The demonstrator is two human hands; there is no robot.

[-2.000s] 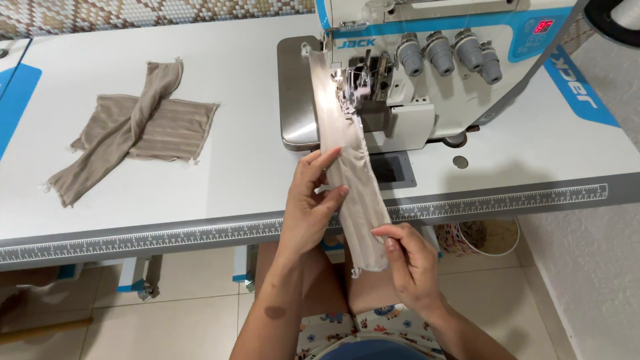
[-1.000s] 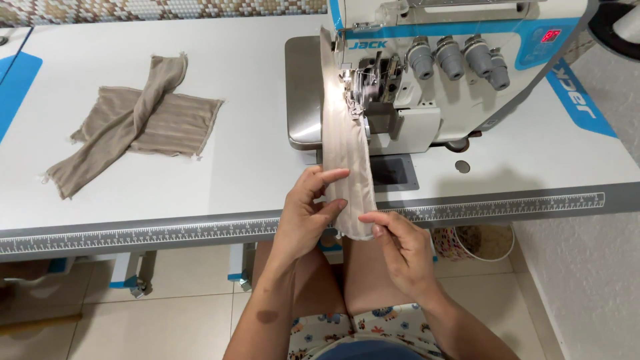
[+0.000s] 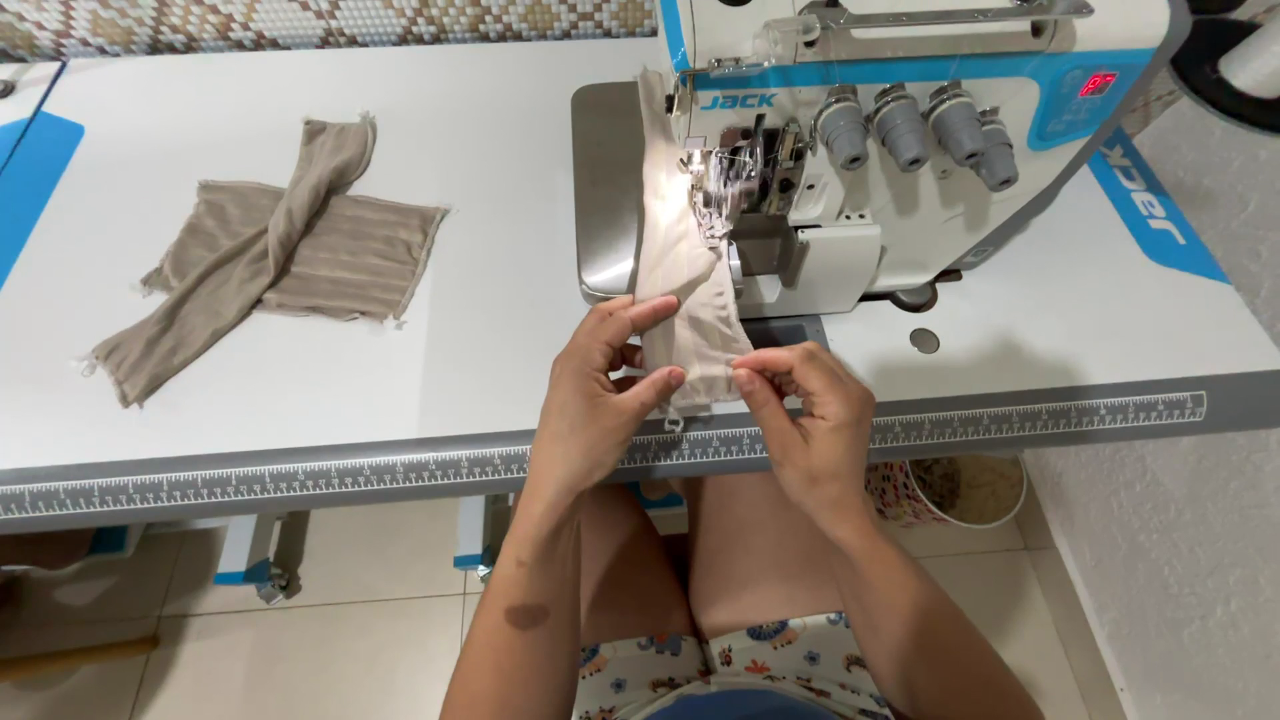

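A beige fabric strip (image 3: 690, 330) runs from under the presser foot of a Jack overlock sewing machine (image 3: 960, 190) down to the table's front edge. My left hand (image 3: 605, 390) lies at the strip's left side, its index finger on top and its thumb near the lower end. My right hand (image 3: 810, 410) pinches the strip's right edge between thumb and index finger, just below the machine. The strip's far end reaches up past the needle area, over the metal plate (image 3: 605, 200). Light from the machine falls on the cloth by the foot.
Two brown fabric pieces (image 3: 350, 255) lie crossed on the white table (image 3: 500, 330) at left. A printed ruler (image 3: 400, 468) runs along the front edge. A patterned bin (image 3: 968, 490) stands on the floor below, and a thread cone (image 3: 1255, 60) is at far right.
The strip has moved up through the machine, so less of it hangs toward my lap. Both hands have moved closer to the machine along with it.
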